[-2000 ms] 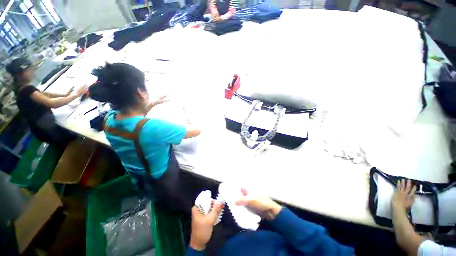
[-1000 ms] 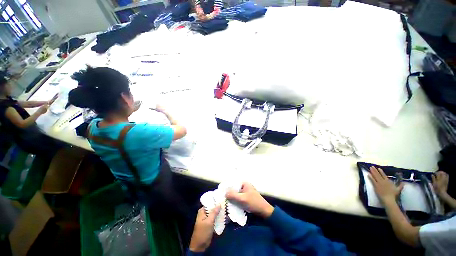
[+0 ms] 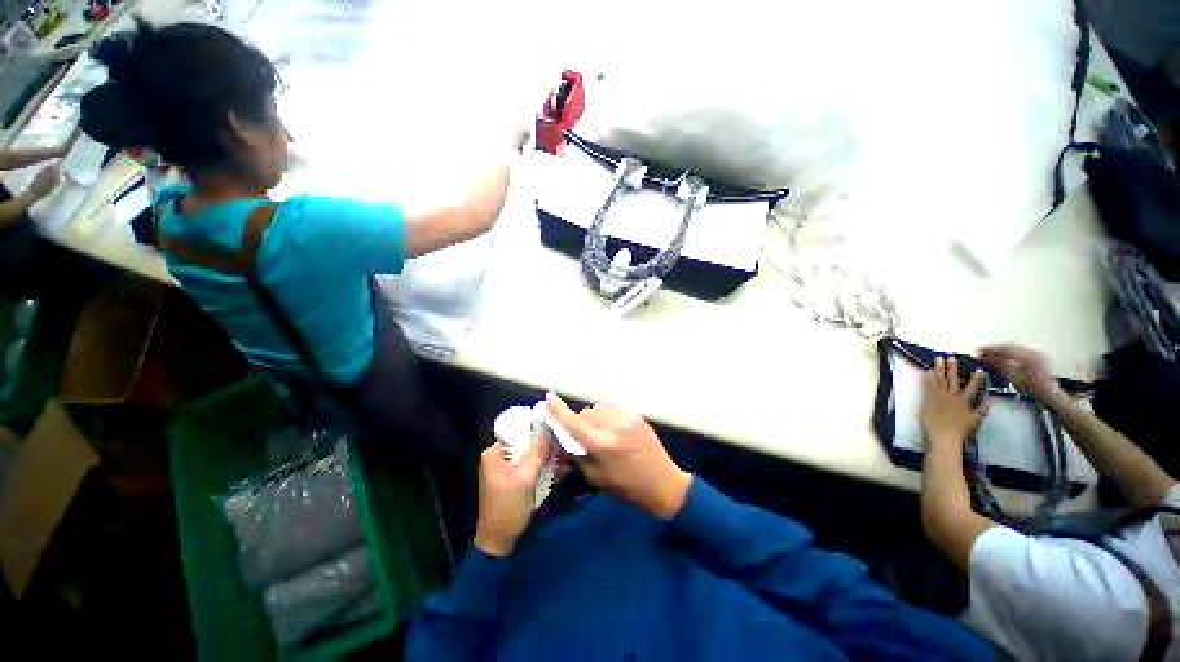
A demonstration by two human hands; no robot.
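Note:
My left hand [image 3: 506,497] and my right hand [image 3: 626,453] are close together in front of my body, off the table's near edge. Both grip small white protective pieces [image 3: 523,429] with toothed edges, bunched between the fingers. How many pieces there are cannot be told. A handbag [image 3: 729,238] with black trim and a white panel lies on the table beyond my hands. Its wrapped handles [image 3: 597,243] arch towards me, with a pale hang tag [image 3: 637,298] beside them. A loose pile of white pieces [image 3: 841,295] lies right of the bag.
A red tape dispenser [image 3: 560,113] stands behind the handbag. A person in turquoise [image 3: 300,259] is at the left, reaching over the table. Another person's hands [image 3: 955,401] rest on a second bag [image 3: 908,404] at the right. A green crate [image 3: 194,517] holds plastic-wrapped packs [image 3: 304,537].
My hands have drawn closer together, and the white pieces are now folded smaller between them. The view has tilted down. The person in turquoise now reaches towards the tape dispenser.

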